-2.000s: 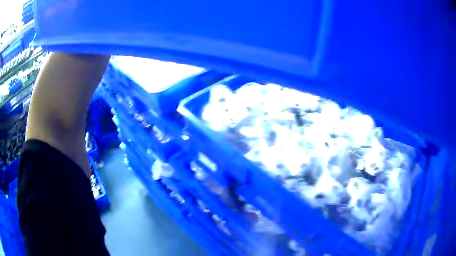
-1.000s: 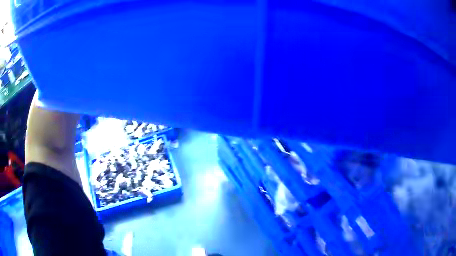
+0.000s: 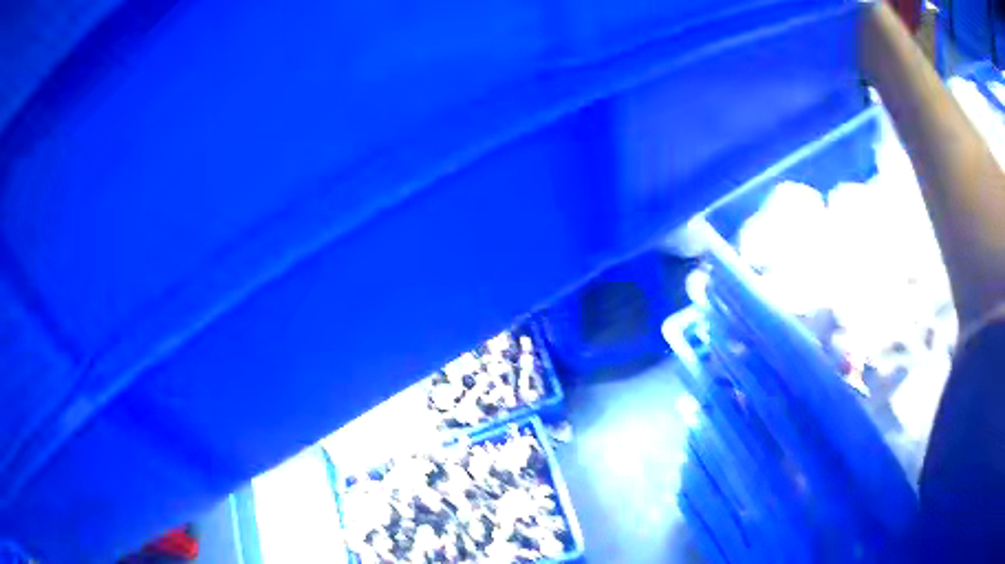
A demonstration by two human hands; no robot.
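Observation:
A large blue tray (image 3: 364, 220), raised close to the camera and tilted, fills the upper left and centre. My right forearm (image 3: 937, 165) reaches up from the lower right to the tray's right end at the top edge. My right hand is blurred and mostly hidden or cut off there, so its grip cannot be told. My left hand and arm are not in view. What the raised tray holds does not show.
At the right, a blue tray (image 3: 788, 303) holds overexposed white parts (image 3: 821, 248), above stacked blue trays (image 3: 760, 441). Below the raised tray, trays of jumbled white and dark parts (image 3: 457, 501) stand on the pale floor (image 3: 628, 446). A red object (image 3: 174, 543) shows at the lower left.
The raised tray's lower edge now slopes down to the left. The view has shifted; my left arm has left it and my right arm has come in at the right.

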